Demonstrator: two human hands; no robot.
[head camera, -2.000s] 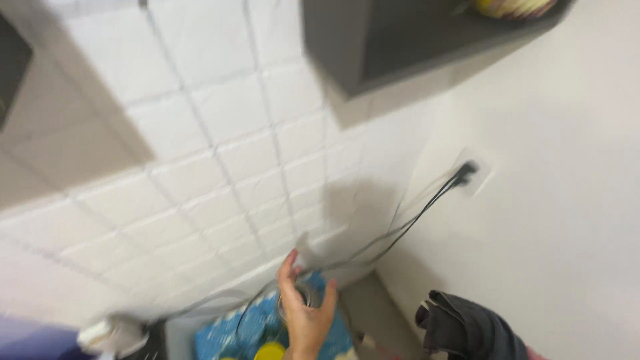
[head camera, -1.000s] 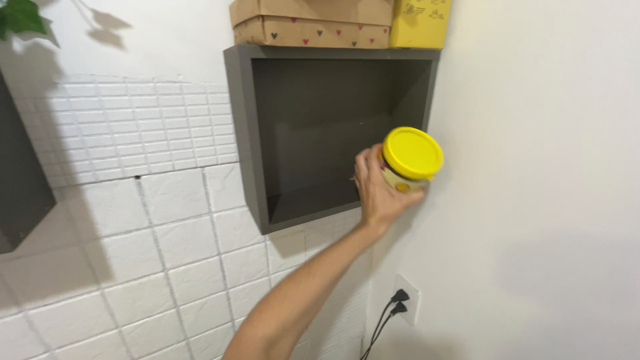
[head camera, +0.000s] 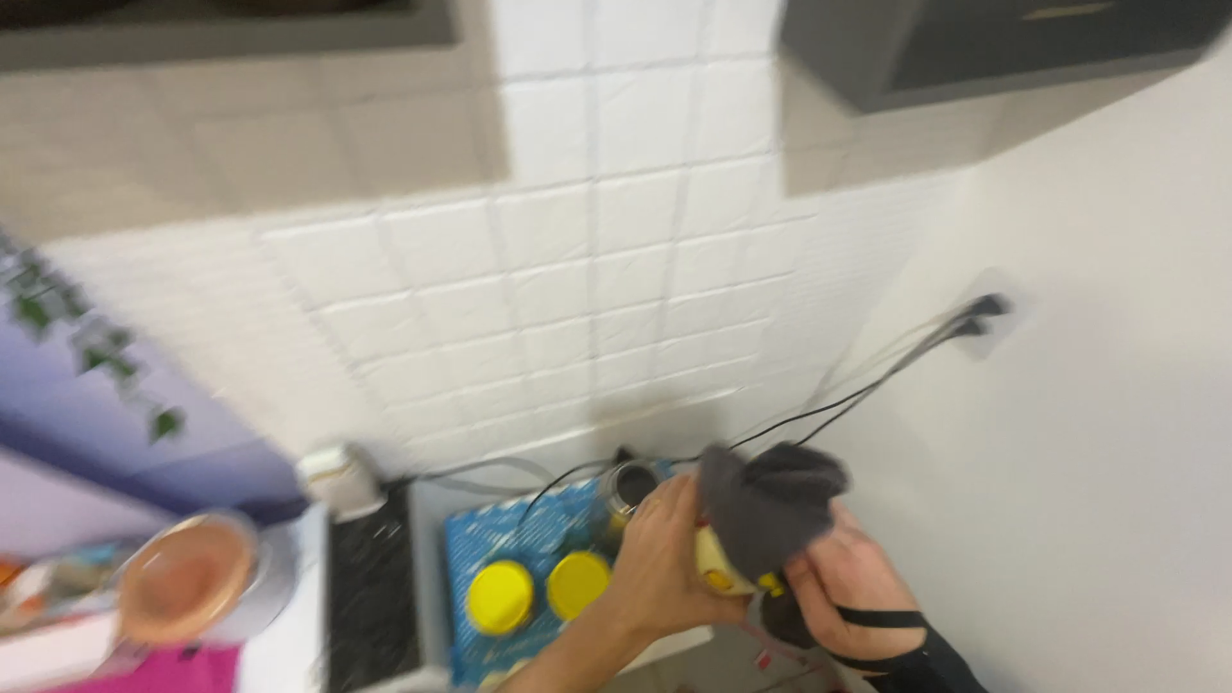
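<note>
My left hand grips a jar with a pale yellow label, low in the view right of centre. A dark grey cloth lies over the jar's top, and my right hand holds the cloth's lower part against the jar. The jar's lid is hidden under the cloth. Left of my left hand, two jars with yellow lids stand on a blue patterned surface. An uncovered glass jar stands just behind my left hand.
Grey wall shelves jut out above. Black cables run behind the jars to plugs in the right wall. At left are an orange-brown bowl, a white object and a hanging leafy plant.
One second ago a hand held a yellow-lidded jar up by the shelf; now both my hands are low, with a jar and the grey cloth. The view has swung down.
</note>
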